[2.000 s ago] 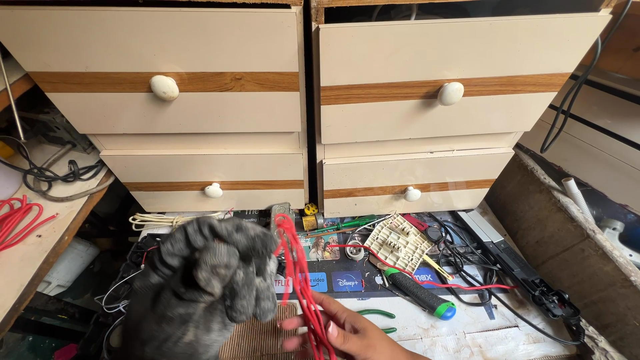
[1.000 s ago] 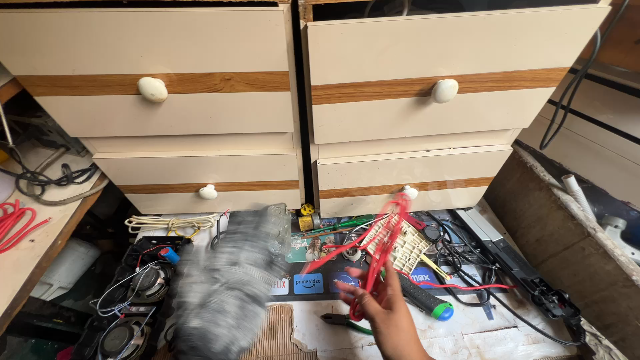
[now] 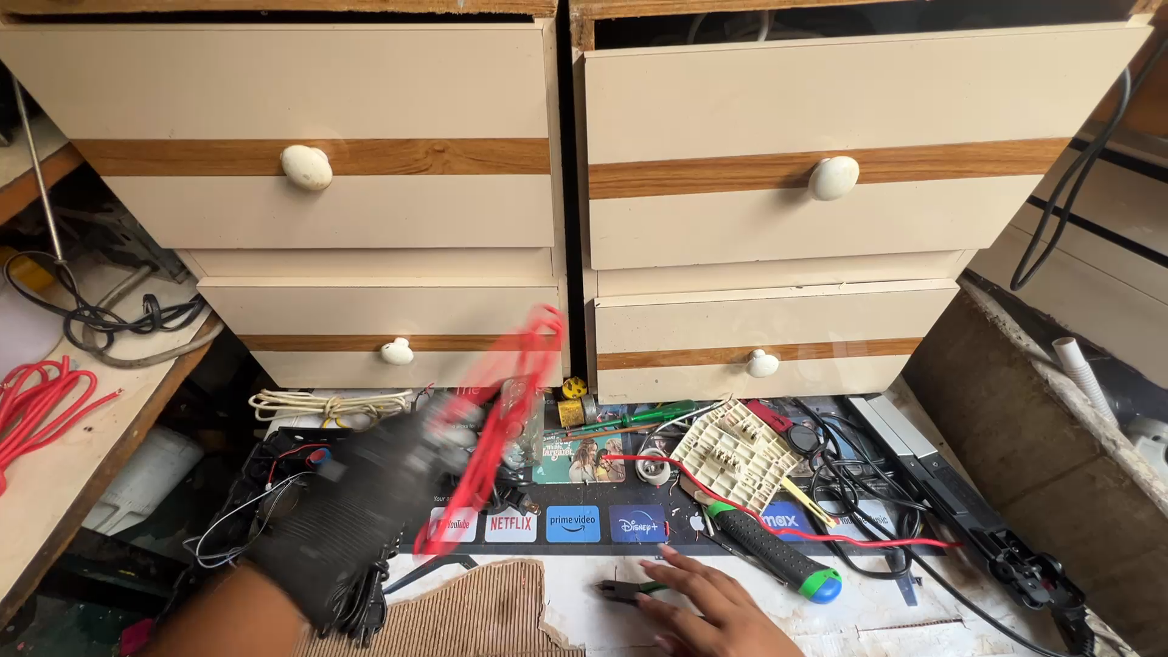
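My left hand [image 3: 356, 502], in a dark glove and blurred by motion, holds a looped bundle of red wire [image 3: 502, 420] in front of the lower left drawer. My bare right hand [image 3: 707, 607] is at the bottom middle with its fingers spread, the fingertips at the handles of small pliers [image 3: 622, 590]. Whether it grips them does not show. Beside it lies a screwdriver [image 3: 776, 552] with a black, green and blue handle. A single red wire [image 3: 858, 540] runs over that handle. A cream plastic panel [image 3: 735, 456] lies just behind.
Cream drawers [image 3: 776, 219] stand at the back. Corrugated cardboard [image 3: 470, 611] lies in front. A coiled white cable [image 3: 333, 403] and speaker parts [image 3: 274, 493] are at left, more red wire [image 3: 41, 411] on the side bench. Black cables [image 3: 853, 484] and a grey-black bar [image 3: 967, 511] lie at right.
The red wire bundle was in my right hand a second ago and is now in my left. My right hand has moved down to the pliers.
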